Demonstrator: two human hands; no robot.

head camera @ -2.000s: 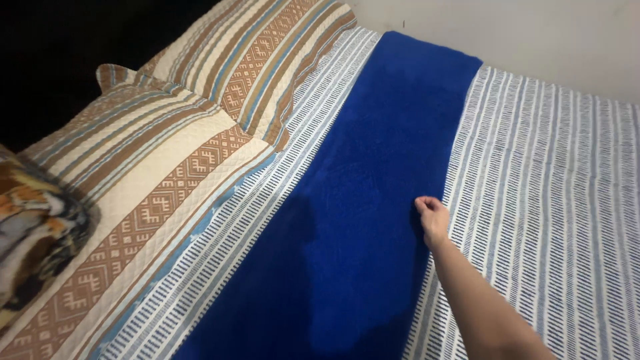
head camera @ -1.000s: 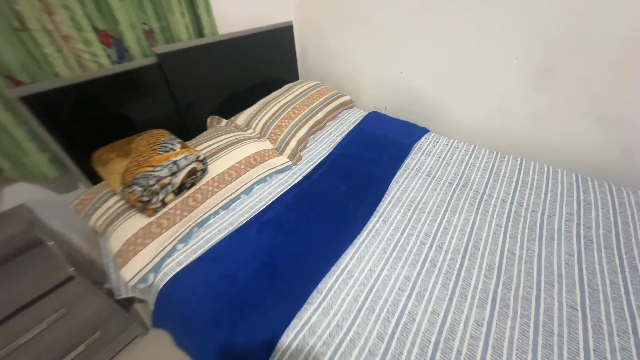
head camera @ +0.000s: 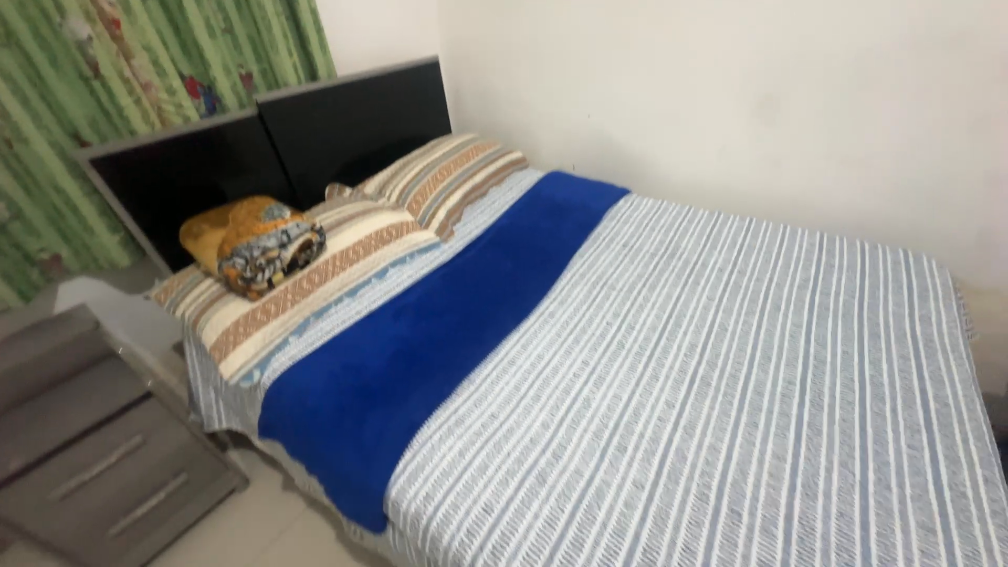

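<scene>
Neither my left hand nor my right hand shows in the head view. A blue cloth band (head camera: 441, 315) lies flat across the bed, its near end hanging over the side edge. Right of it, a blue-and-white striped bedspread (head camera: 709, 378) covers the mattress. Two striped, patterned pillows lean toward the headboard, a near one (head camera: 362, 260) and a far one (head camera: 453, 177). On the near pillow rests a folded orange, black and white blanket (head camera: 256, 244).
A black headboard (head camera: 362, 126) with a grey frame stands behind the pillows, before a green curtain (head camera: 157, 63). A grey drawer cabinet (head camera: 102, 441) is beside the bed at lower left, on a tiled floor (head camera: 268, 512). A pale wall (head camera: 709, 102) runs along the far side.
The view has pulled back from the bed. The hand that was at the right edge of the blue cloth two seconds ago is out of view.
</scene>
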